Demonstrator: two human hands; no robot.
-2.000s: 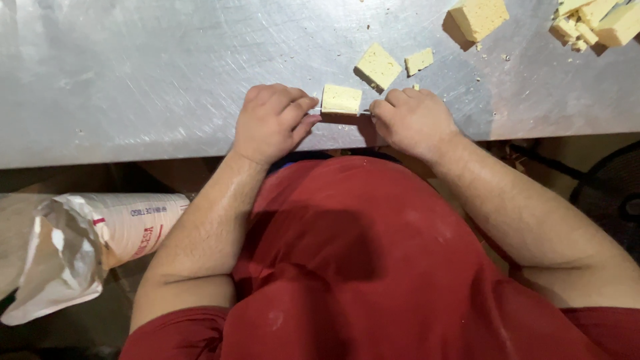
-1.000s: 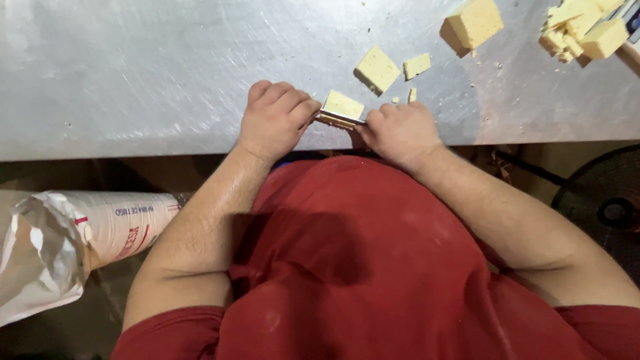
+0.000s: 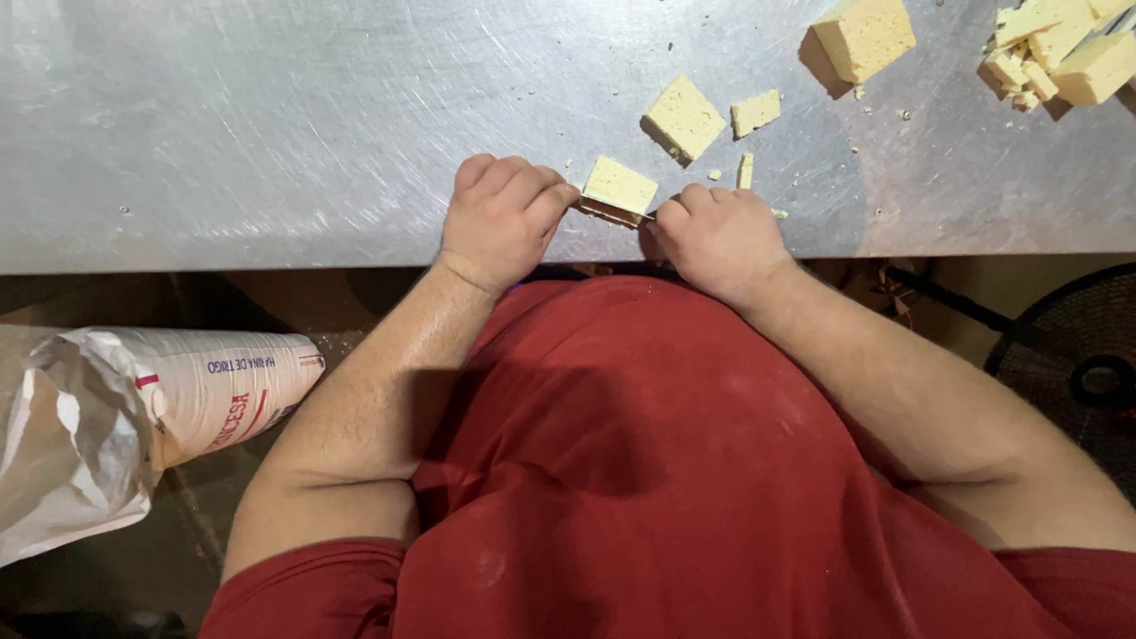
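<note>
A thin metal blade [image 3: 616, 206] runs between my two hands along the near side of a pale yellow block [image 3: 621, 184], which looks like cheese. My left hand [image 3: 508, 213] pinches the blade's left end. At its right end, my right hand [image 3: 721, 232] is closed on it, its handle mostly hidden by the fingers. A larger yellow block [image 3: 684, 119] lies just beyond, with a flat offcut [image 3: 756, 114] beside it. A narrow strip [image 3: 745, 170] lies by my right knuckles.
On the metal table [image 3: 266, 133], another block [image 3: 865, 40] and a pile of yellow pieces [image 3: 1034, 53] lie at the far right. Below the table edge are an open paper flour sack [image 3: 222, 390] at left and a black fan [image 3: 1078, 373] at right.
The blade has tilted, its right end now nearer my body, and the small block has turned with it. A narrow strip now shows beside my right hand.
</note>
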